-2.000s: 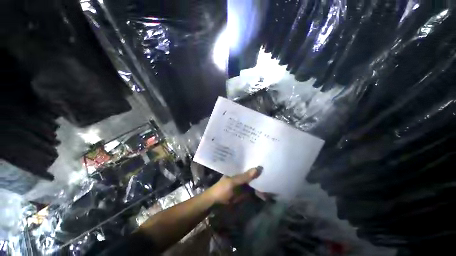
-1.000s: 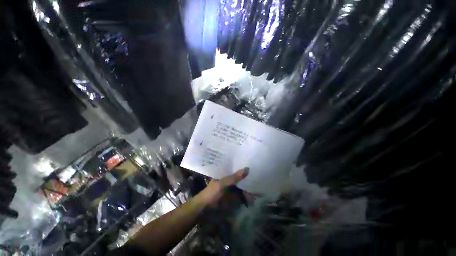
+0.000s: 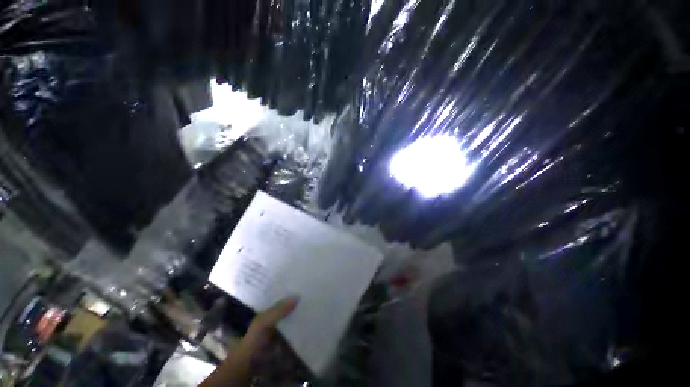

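Observation:
The pick list [image 3: 303,264], a white sheet with several lines of writing at its left, is tilted in the lower middle of the view. My left hand [image 3: 261,329] comes in from the lower left edge and grips it, thumb on top of the paper. The fingers under the sheet are hidden. An intense round white glare [image 3: 433,165] lies right of centre over the dark hanging covers; whether it is a lamp or a reflection cannot be told. No right hand shows.
Dark garments in glossy clear covers [image 3: 492,98] hang close at the right and top, with more [image 3: 91,143] at the upper left. Shiny packets, some red or brown, lie at the lower left [image 3: 83,325]. The image is dark and blurred.
The sheet and my left hand have shifted left and down in the view. The surroundings have also slid left. The bright glare now shows right of centre on the hanging covers.

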